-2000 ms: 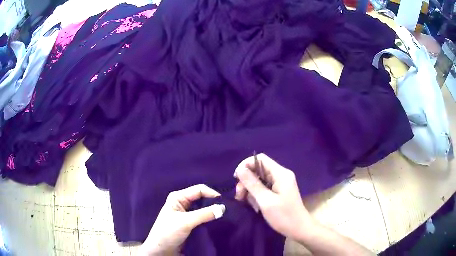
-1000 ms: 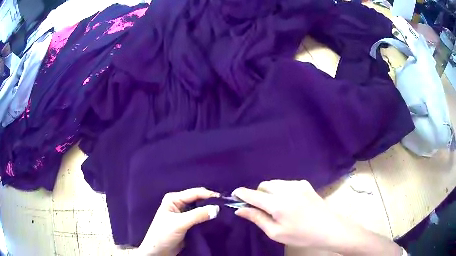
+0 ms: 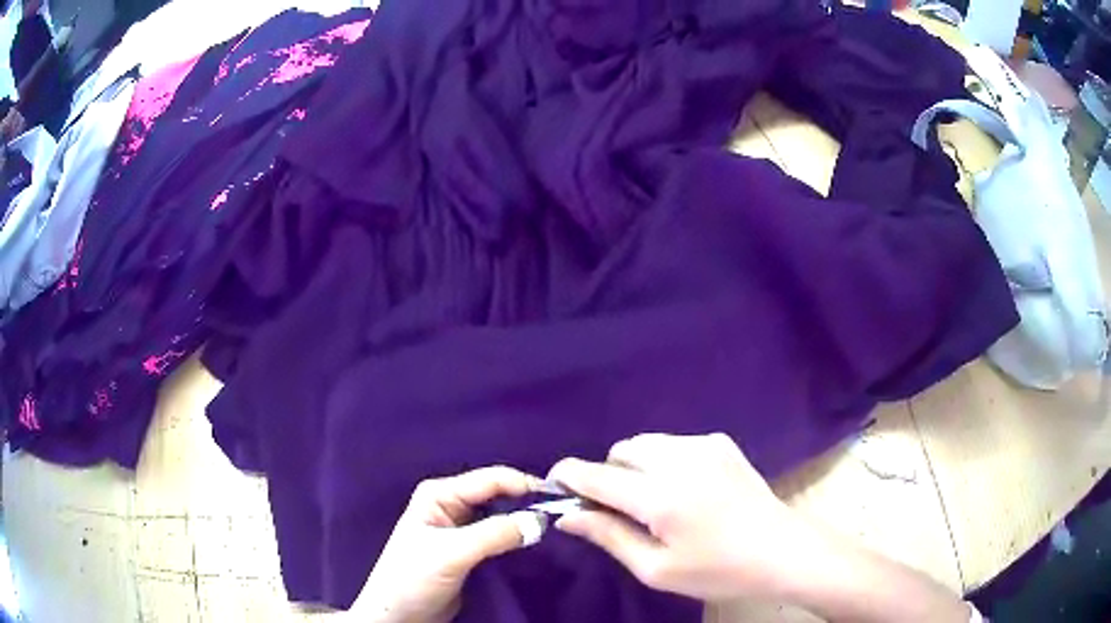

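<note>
A large dark purple garment [image 3: 585, 377] fills the middle, gathered in folds at the top and flatter near me. My left hand [image 3: 457, 535] pinches a narrow fold of it between thumb and fingers at the bottom centre. My right hand [image 3: 682, 517] is just right of it, closed around small thread snips [image 3: 559, 505]. Their silvery blades point left and lie at the pinched fold, between the fingertips of both hands. The snips' body is hidden in my right hand. Whether the blades are touching a thread cannot be told.
A dark garment with pink patches [image 3: 152, 243] lies at the left, with pale cloth [image 3: 55, 231] behind it. A pale grey handbag [image 3: 1036, 262] with a strap lies at the right. Wood-coloured table [image 3: 920, 456] shows around the cloth, with a fine curled thread at the right.
My right hand has come down from above the cloth to my left fingertips, and the blades now show there. My left hand has barely moved.
</note>
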